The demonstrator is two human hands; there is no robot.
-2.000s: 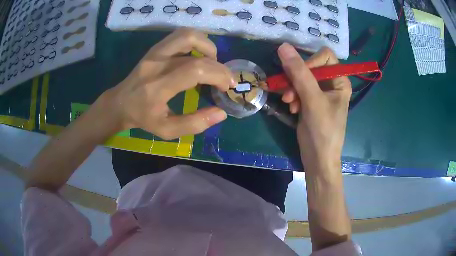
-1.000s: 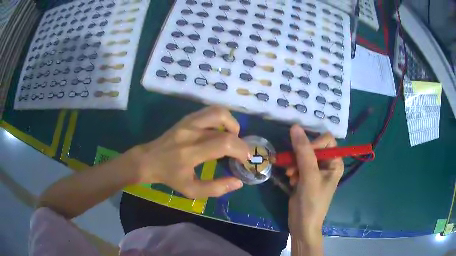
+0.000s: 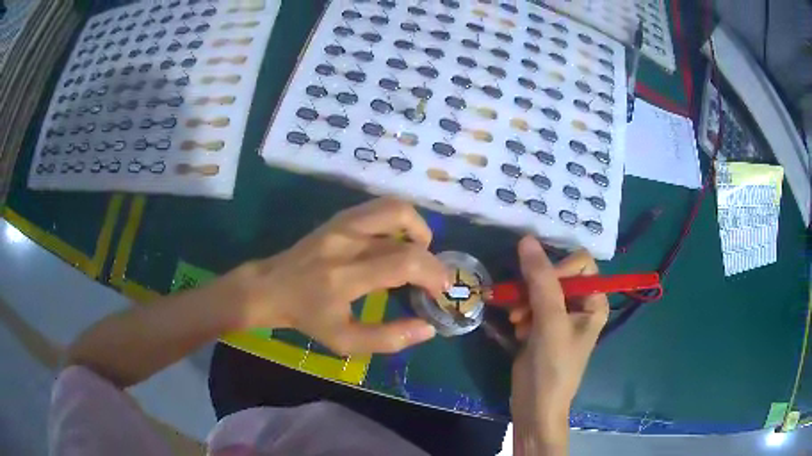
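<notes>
The round silver metal fixture point(image 3: 442, 322) sits on the green mat near its front edge. Its brass-gold insert point(image 3: 468, 307) has a dark cross slot with a small white part point(image 3: 459, 291) at the centre. My left hand point(image 3: 347, 283) curves around the fixture's left side, index fingertip on the insert by the part, thumb at the rim; it grasps nothing. My right hand point(image 3: 559, 307) holds the red test probe point(image 3: 579, 286) from the right, its tip at the insert beside the part; exact contact is too small to tell.
A white foam tray point(image 3: 294, 163) with rows of dark and gold parts lies just beyond my hands. A second similar tray point(image 3: 218, 183) is at the left. Papers point(image 3: 748, 218) lie at the right. Red wire point(image 3: 684, 240) and a dark cable run at the right.
The view has tilted up, so the fixture and hands sit lower in the picture and more of the trays shows. My hands keep nearly the same pose at the fixture.
</notes>
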